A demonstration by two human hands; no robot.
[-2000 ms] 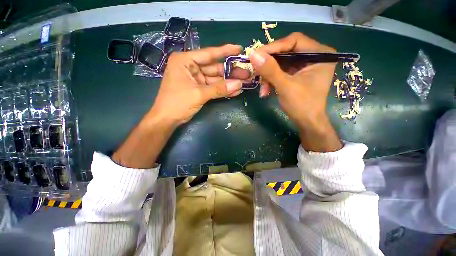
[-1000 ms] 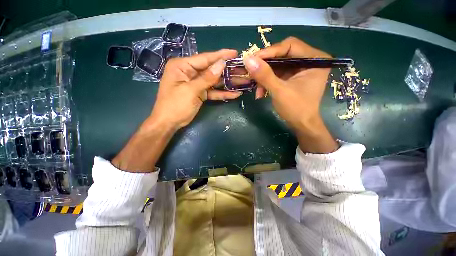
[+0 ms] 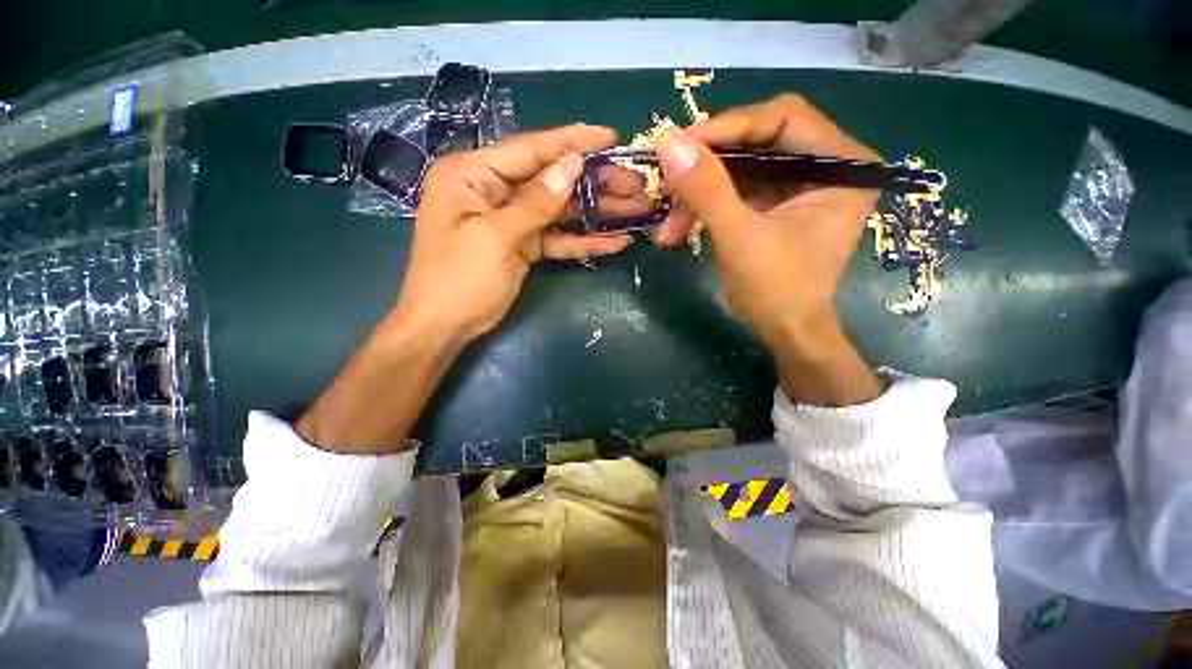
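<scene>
My left hand (image 3: 490, 229) holds a dark rounded-square watch case (image 3: 588, 209) with a shiny rim and open middle, its thumb and fingers at the left side. My right hand (image 3: 771, 209) holds long dark tweezers (image 3: 824, 169) like a pen between thumb and forefinger. The tweezers lie nearly level, their tip end at the upper edge of the case. Whether the tip touches the rim is too small to tell. Right-hand fingertips are at the case's right side. Small cream pieces (image 3: 690, 94) lie just beyond the hands, partly hidden by them.
Waiting watch cases (image 3: 392, 163) sit at upper left, some on a crinkled clear bag (image 3: 373, 200). A clear blister tray (image 3: 79, 294) is at far left. Mixed dark-and-cream pieces (image 3: 922, 248) lie right of my right hand, a small clear packet (image 3: 1095, 196) farther right. A pale sleeve (image 3: 1157, 444) shows at right.
My left thumb has moved from the case's lower edge up to its upper left corner. The tweezers' rear end has dipped slightly and the case has tilted a little.
</scene>
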